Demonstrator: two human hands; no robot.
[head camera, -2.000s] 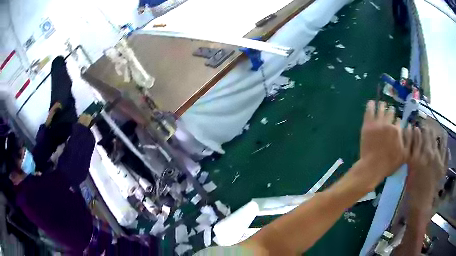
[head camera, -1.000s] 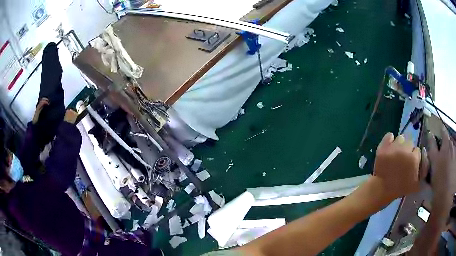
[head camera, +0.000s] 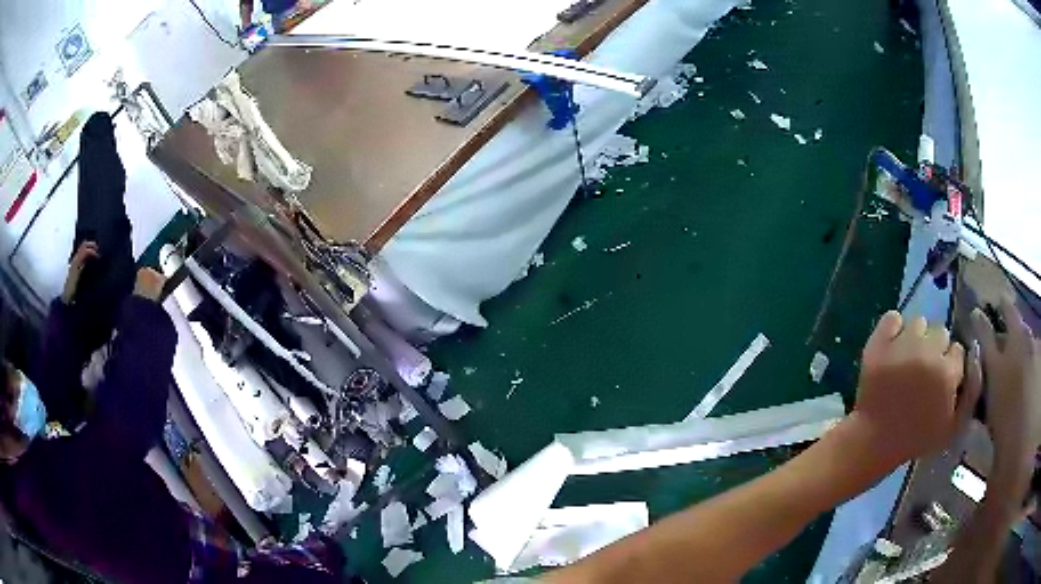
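Note:
My left hand is a closed fist at the right, beside the table edge. A thin dark rod runs from the top of the fist up to the cutter unit. My right hand is blurred just beyond it, over the brown table margin; whether it holds anything cannot be told. The blue, red and white end-cutter unit sits above both hands at the table edge, with a blue clamp beside it. White fabric covers the table beyond.
A person stands at left near a dark fabric roll. White rolls and offcuts lie on the green floor, with a folded white strip. Another table bears a metal rail and dark weights.
My left hand has moved down from the cutter unit and its fingers have closed into a fist. My right hand has shifted a little. The whole view has shifted slightly.

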